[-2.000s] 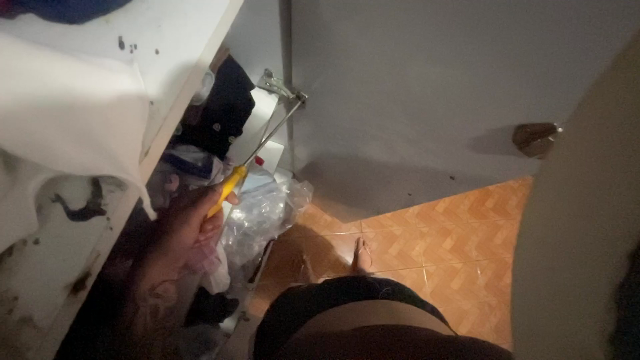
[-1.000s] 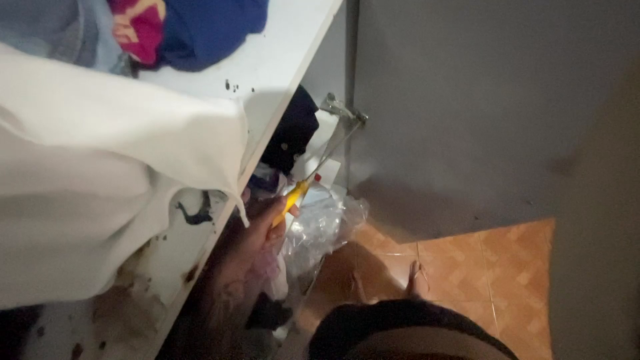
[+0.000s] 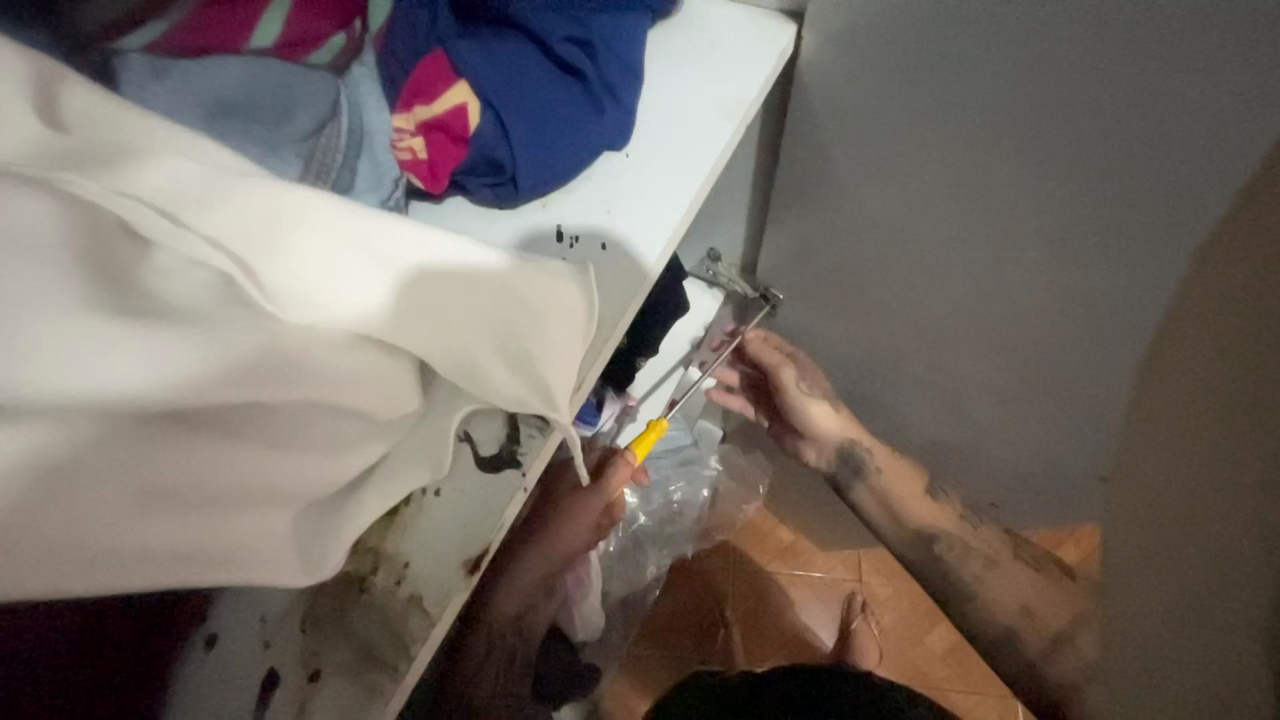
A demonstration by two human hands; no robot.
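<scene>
My left hand (image 3: 600,500) grips the yellow handle of a screwdriver (image 3: 650,440) below the shelf edge. The metal shaft slants up and right, its tip at the door end of a metal cabinet hinge (image 3: 738,284). That hinge joins the cabinet side to a grey door panel (image 3: 980,260). My right hand (image 3: 775,385) is beside the upper shaft with its fingers extended near it; whether they touch the shaft cannot be told. The fit of the tip in a screw is too small to see.
A stained white shelf (image 3: 700,110) carries blue and red clothing (image 3: 540,90), folded denim (image 3: 250,120) and a draped white cloth (image 3: 250,380). Clear plastic bags (image 3: 660,510) and a dark garment (image 3: 650,325) fill the compartment beneath. Orange floor tiles (image 3: 910,620) and a foot show below.
My right hand has come into view and reached up beside the screwdriver shaft near the hinge. My left hand still holds the yellow handle. The view has shifted left.
</scene>
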